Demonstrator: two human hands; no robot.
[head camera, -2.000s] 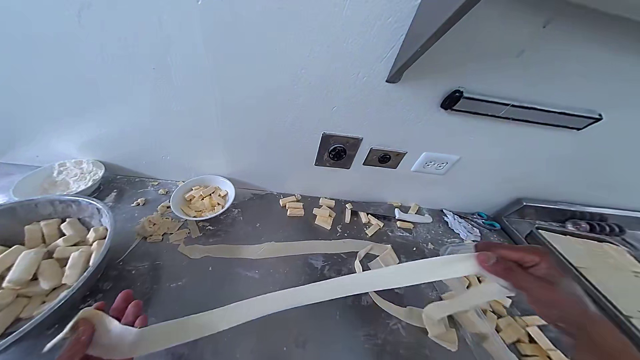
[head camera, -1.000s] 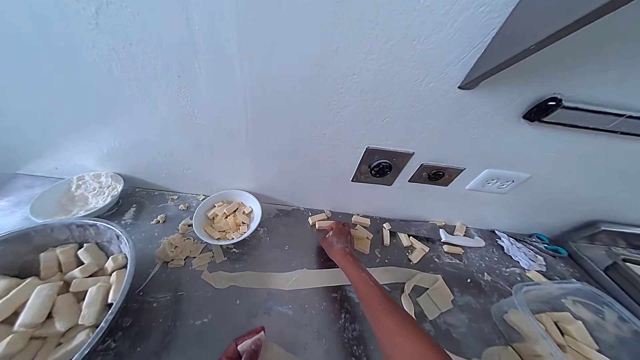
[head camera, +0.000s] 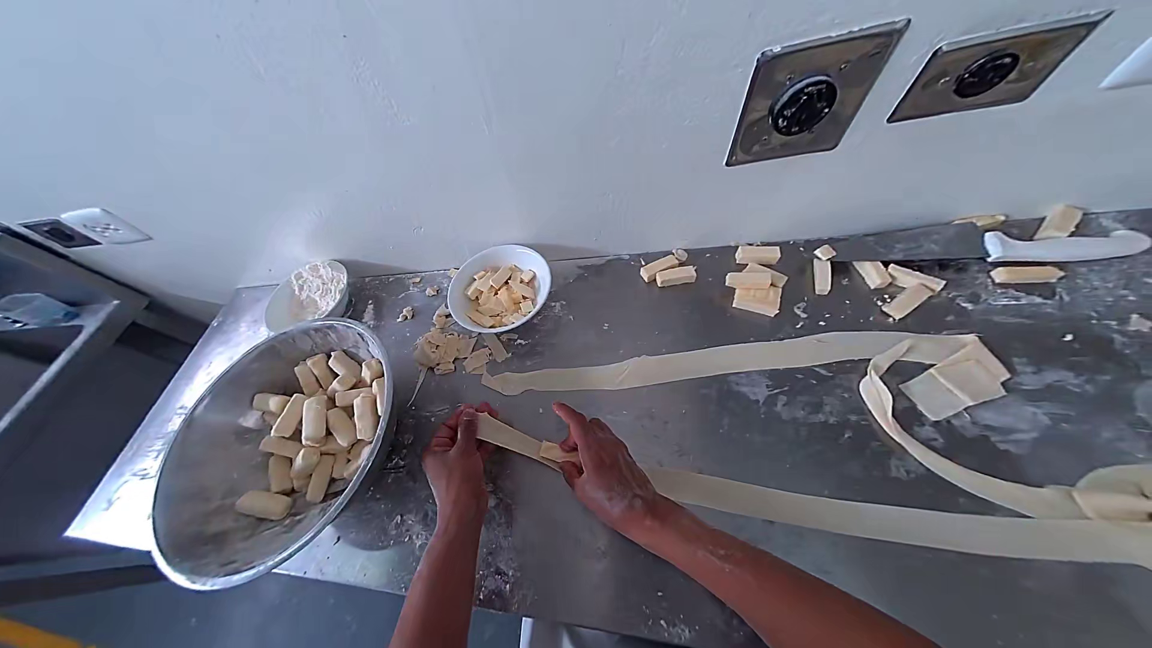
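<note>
My left hand (head camera: 461, 454) pinches the near end of a long dough strip (head camera: 810, 508) that runs right across the steel counter. In my right hand (head camera: 605, 468) is a cheese stick (head camera: 560, 453), laid on the strip near that end. Behind my hands lies a second dough strip (head camera: 720, 360), which reaches a few folded dough squares (head camera: 956, 382) at the right. Left of my hands stands a large metal bowl (head camera: 173, 477) of dough-wrapped pieces (head camera: 314, 421). Several cheese sticks (head camera: 754, 279) lie along the wall.
Farther back are a white bowl of cheese pieces (head camera: 544, 263), scattered scraps (head camera: 443, 349) and a bowl of flour (head camera: 319, 286). A knife with a white handle (head camera: 1066, 247) lies by the wall at the right. Two metal-plated outlets (head camera: 804, 105) are set in the wall.
My right hand has come back from the cheese sticks by the wall to the dough strip near my left hand. The view has shifted towards the large bowl.
</note>
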